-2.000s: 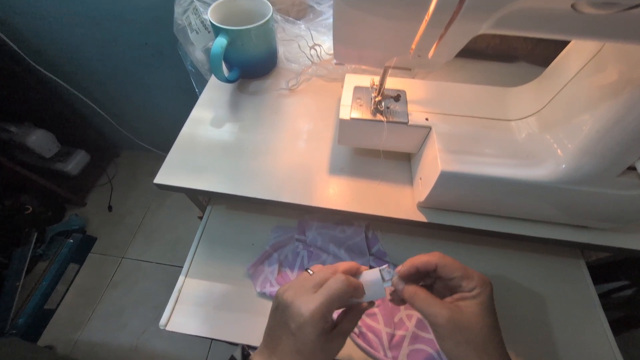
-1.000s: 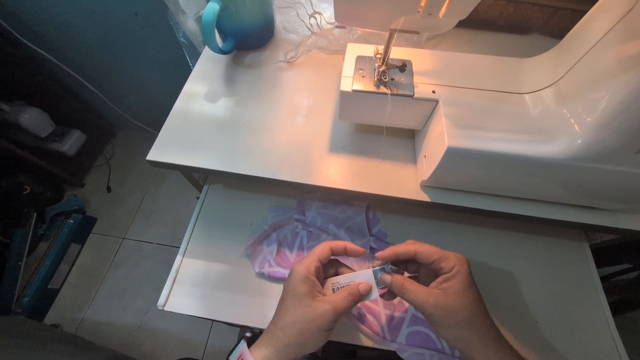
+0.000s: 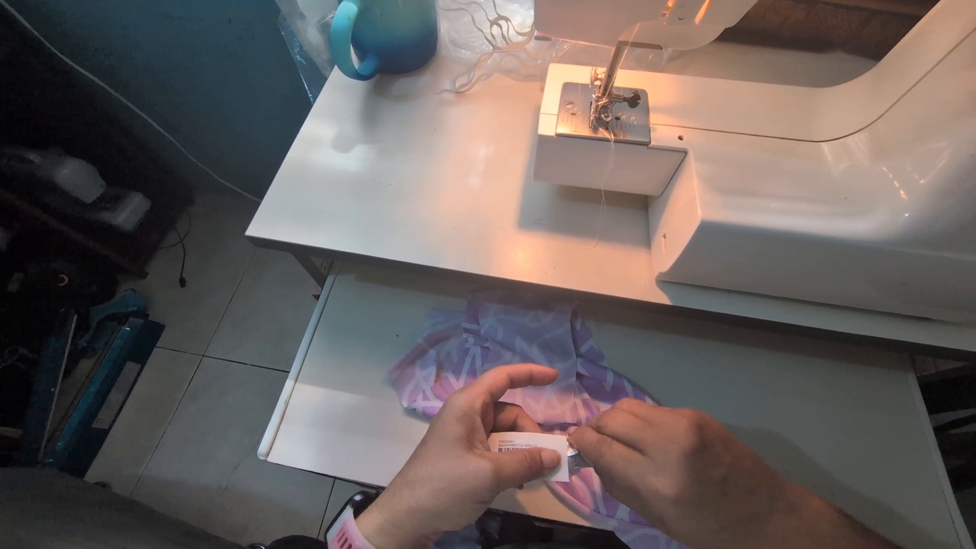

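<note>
My left hand point(image 3: 480, 450) pinches a small white printed label card point(image 3: 530, 451) between thumb and fingers, its index finger raised. My right hand point(image 3: 671, 457) has its thumb and fingertips closed at the card's right end, on a small shiny, clear piece point(image 3: 576, 453) that I cannot make out fully. Under both hands, purple and pink patterned fabric point(image 3: 518, 335) lies on the pull-out shelf point(image 3: 358, 412). Above it, on the white table point(image 3: 412, 183), stands a white sewing machine point(image 3: 808, 191), with a thread hanging from its needle area point(image 3: 605, 114).
A blue mug point(image 3: 396, 34) stands at the table's back left, beside clear plastic and pale cords point(image 3: 488, 53). To the left are a tiled floor point(image 3: 221, 396), a blue object point(image 3: 114, 389) and dark clutter with a white item point(image 3: 76, 179). A cable runs along the wall.
The card was tilted between both hands two seconds before; now it lies flatter in my left hand with its printed side showing. My left index finger has lifted away from my right fingers.
</note>
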